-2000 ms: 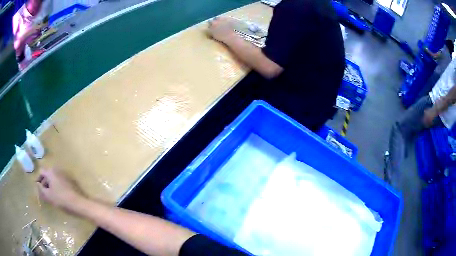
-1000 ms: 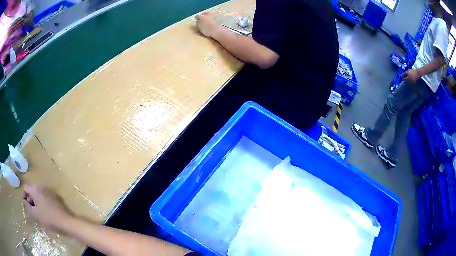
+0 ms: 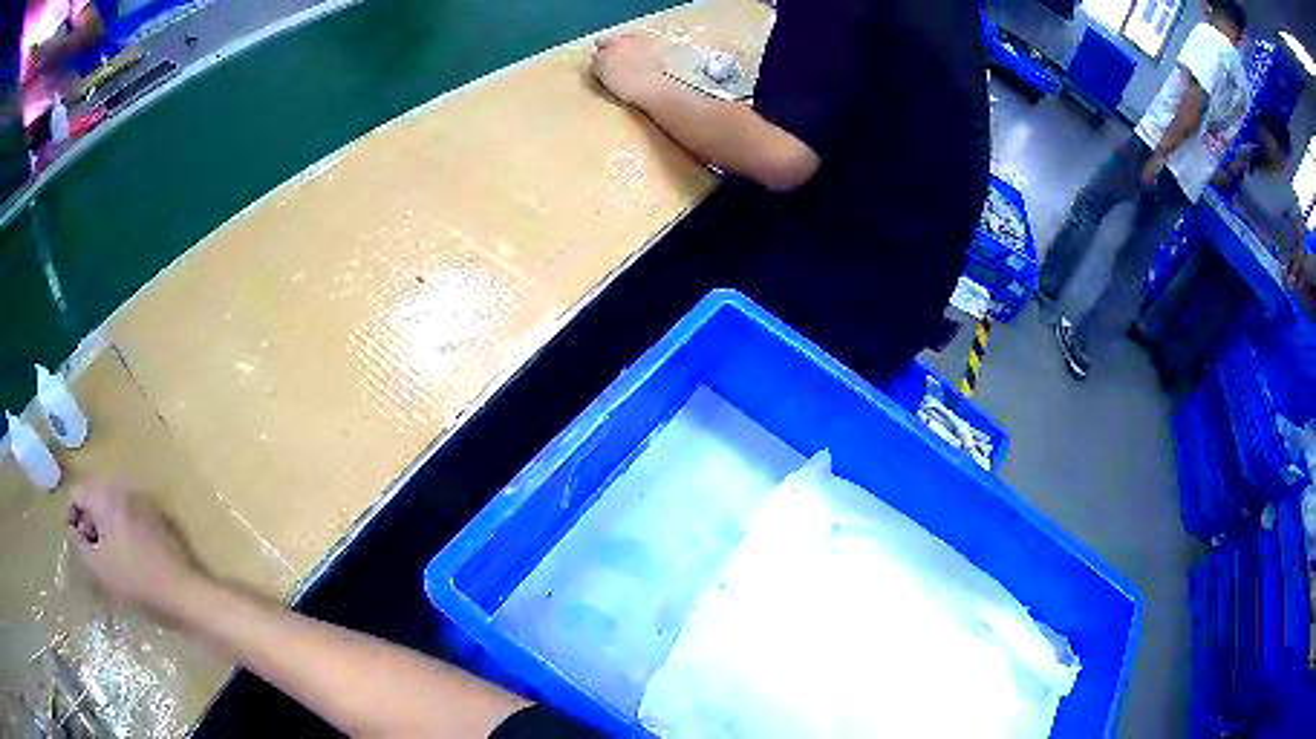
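My right hand [image 3: 127, 546] is at the far left over the tan bench [image 3: 303, 347], its forearm reaching in from the bottom edge. It is slightly blurred. The fingers are curled around a small dark spot; I cannot tell if it is a held part or a gap. Two white pointed bottles [image 3: 59, 409] stand side by side just beyond it. Thin sticks and shiny scraps [image 3: 94, 686] lie on the bench at the bottom left. My left hand is not in view.
A large blue tote [image 3: 527, 505] with a white sheet [image 3: 852, 621] is beside the bench. A person in black [image 3: 866, 173] rests an arm on the bench. A green belt [image 3: 289, 130] runs behind. Another person [image 3: 1155, 145] is in the aisle, near stacked blue trays [image 3: 1241, 433].
The view has shifted slightly, and the bottles and my right hand sit further left than two seconds ago. The person in the aisle has moved farther away. My right hand stays curled beside the bottles.
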